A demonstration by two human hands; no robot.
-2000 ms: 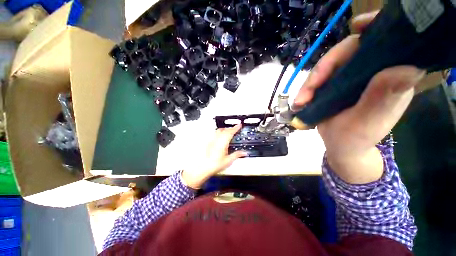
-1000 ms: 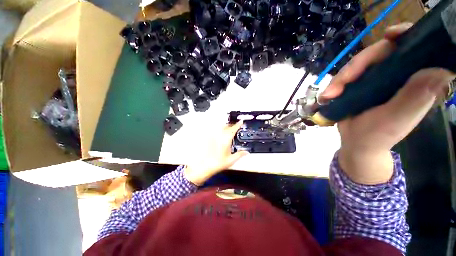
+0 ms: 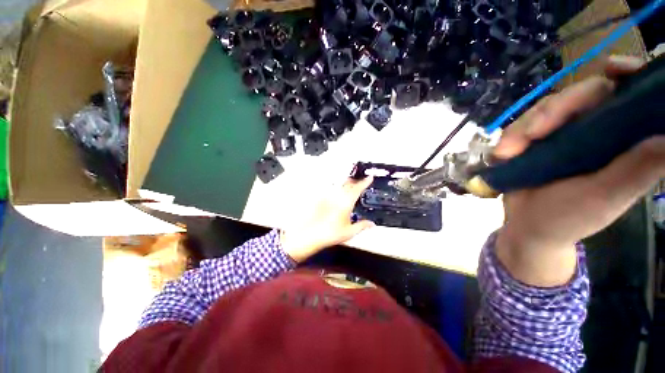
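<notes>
The black socket housing (image 3: 399, 205) lies on the white work sheet (image 3: 313, 171), its pale oval openings along the far edge. My left hand (image 3: 329, 215) grips its left end between thumb and fingers. My right hand (image 3: 565, 186) is closed around the dark auto-feed screwdriver (image 3: 583, 149), held slanted from the upper right. Its silver nozzle (image 3: 445, 173) points down at the housing, at or just above its surface; whether it touches cannot be told. The tip hides part of the housing. Screws are too small to tell.
A large heap of black socket modules (image 3: 339, 62) lies beyond the work. An open cardboard carton (image 3: 55, 156) with clear plastic and black parts is at left. The green bench top (image 3: 208, 142) shows between. A blue air hose (image 3: 561, 86) and black cable run to the upper right.
The view has shifted and tilted. The nozzle has moved a little along the housing and the screwdriver leans lower towards the right. My left hand keeps its hold on the housing's left end.
</notes>
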